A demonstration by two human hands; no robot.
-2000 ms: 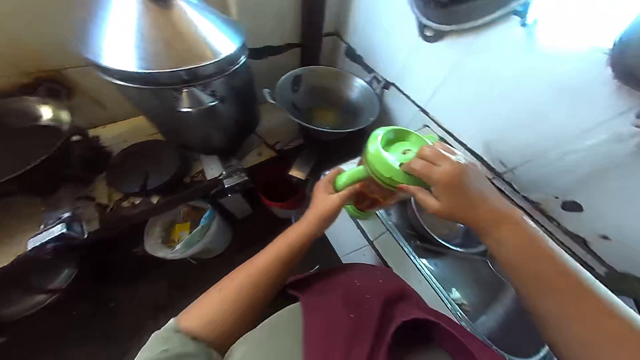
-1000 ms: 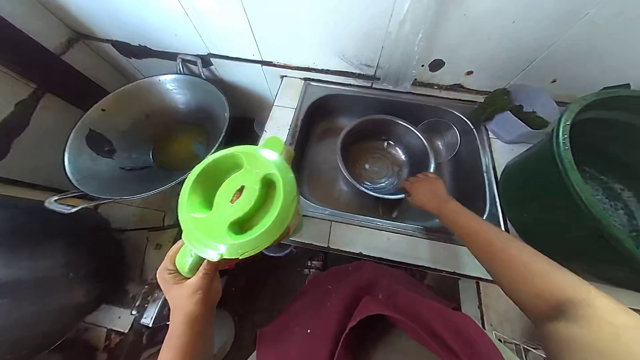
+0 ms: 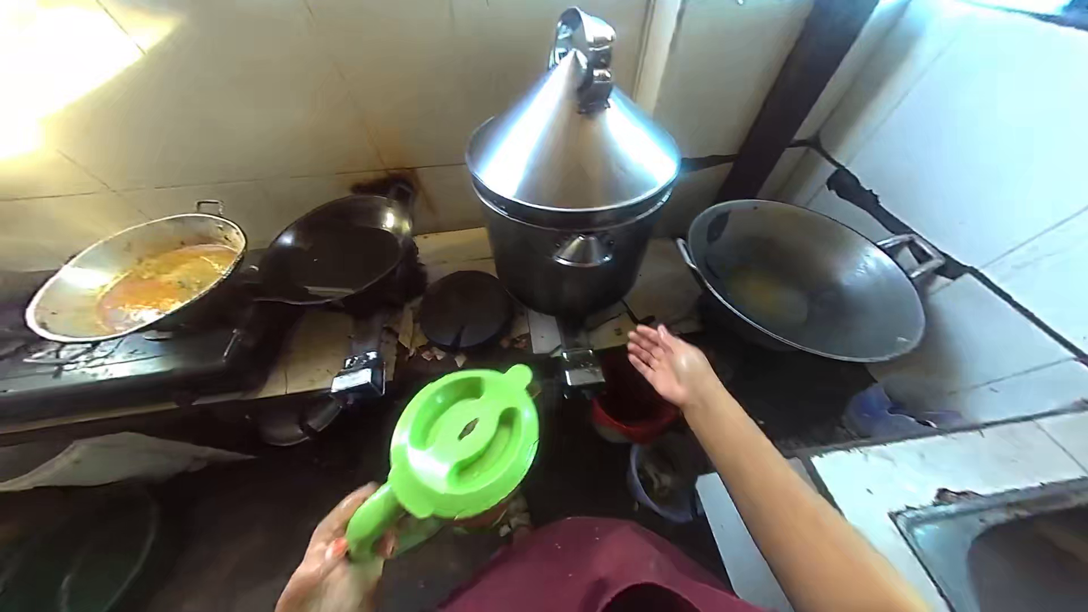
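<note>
My left hand [image 3: 336, 548] grips the handle of a pitcher with a bright green lid [image 3: 466, 442], seen from above at the lower middle. The lid hides most of the pitcher's body. My right hand [image 3: 671, 361] is held out with its palm showing and holds nothing. It is nearest to a red container [image 3: 633, 416] below it and to the large metal wok [image 3: 807, 280] on the right. Behind both hands stands a tall metal pot [image 3: 561, 263] under a cone-shaped lid [image 3: 574, 149].
A pan of orange-brown liquid [image 3: 51, 302] sits on the stove at the left, beside a dark frying pan [image 3: 285, 293]. A round black disc [image 3: 465, 308] lies before the pot. At the lower right are a tiled counter [image 3: 884, 476] and a metal sink [image 3: 943, 518].
The view has swung from the sink to the stove. My right hand has left the metal bowl's edge in the sink, while my left hand still holds the pitcher, which both hands held earlier.
</note>
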